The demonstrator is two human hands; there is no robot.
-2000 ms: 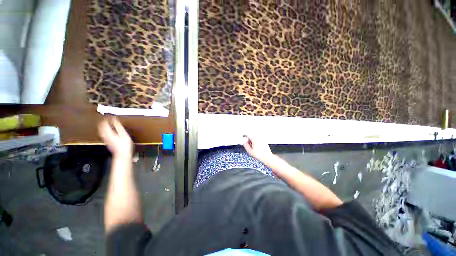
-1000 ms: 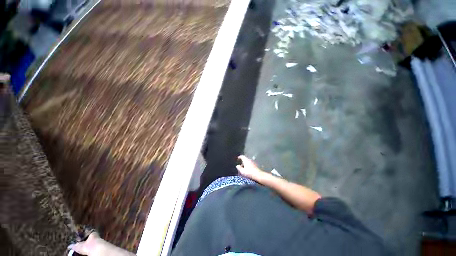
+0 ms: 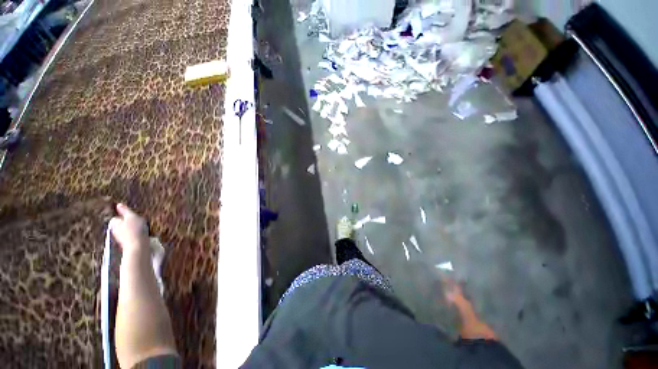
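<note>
Leopard-print fabric (image 3: 166,137) covers the table on the left. My left hand (image 3: 128,229) is over it, fingers pinched on the corner of an upper ply; a fold runs left from the fingers. A thin white edge (image 3: 107,295) trails from the hand toward me. A white paper border (image 3: 239,216) runs along the table's near edge. Dark-handled shears (image 3: 241,112) lie on it. A yellow and cream block (image 3: 206,73) lies on the fabric by the border. My right hand (image 3: 454,294) hangs over the floor, blurred; its fingers are unclear.
A heap of white scraps (image 3: 389,65) lies on the grey floor ahead, with loose pieces nearer my foot (image 3: 345,228). A cardboard box (image 3: 521,56) stands beyond it. Long pale blue-grey rolls or padded bars (image 3: 599,180) are at the right. A pale rail (image 3: 54,54) edges the table's far side.
My view has turned from the metal bar to along the table. My left hand was empty two seconds ago and now draws a fabric ply along. The block and shears have come into view.
</note>
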